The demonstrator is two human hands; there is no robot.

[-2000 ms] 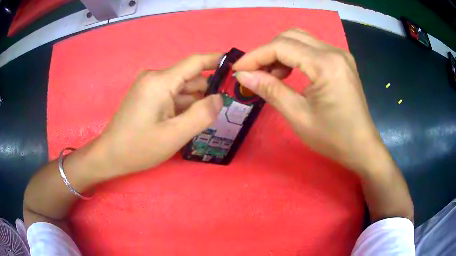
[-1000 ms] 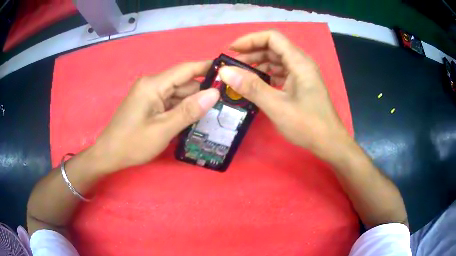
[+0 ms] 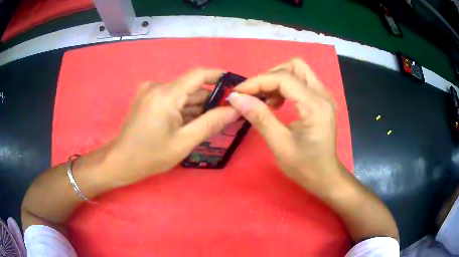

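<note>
A black phone assembly [image 3: 214, 145] is held tilted over the red foam mat [image 3: 201, 216], its open back facing me. Its board shows green and silver at the lower end. My left hand [image 3: 161, 125] grips it by the left edge, thumb lying across the upper part. My right hand [image 3: 292, 115] is at the upper end, thumb and index fingertips pinched together over the red inner area. Whether a small part is between them cannot be told. The round gold speaker is hidden by the fingers.
A grey metal post [image 3: 117, 17] stands on the white edging strip [image 3: 201, 27] beyond the mat. Several phones lie at the right and on the green conveyor belt [image 3: 342, 17]. Two yellow scraps [image 3: 383, 124] lie on the dark bench. A pink fan [image 3: 12, 238] is at lower left.
My right thumb has lifted off the speaker end, and its tip now meets the index finger. My left thumb has moved across the phone, covering the speaker area. More of the conveyor shows.
</note>
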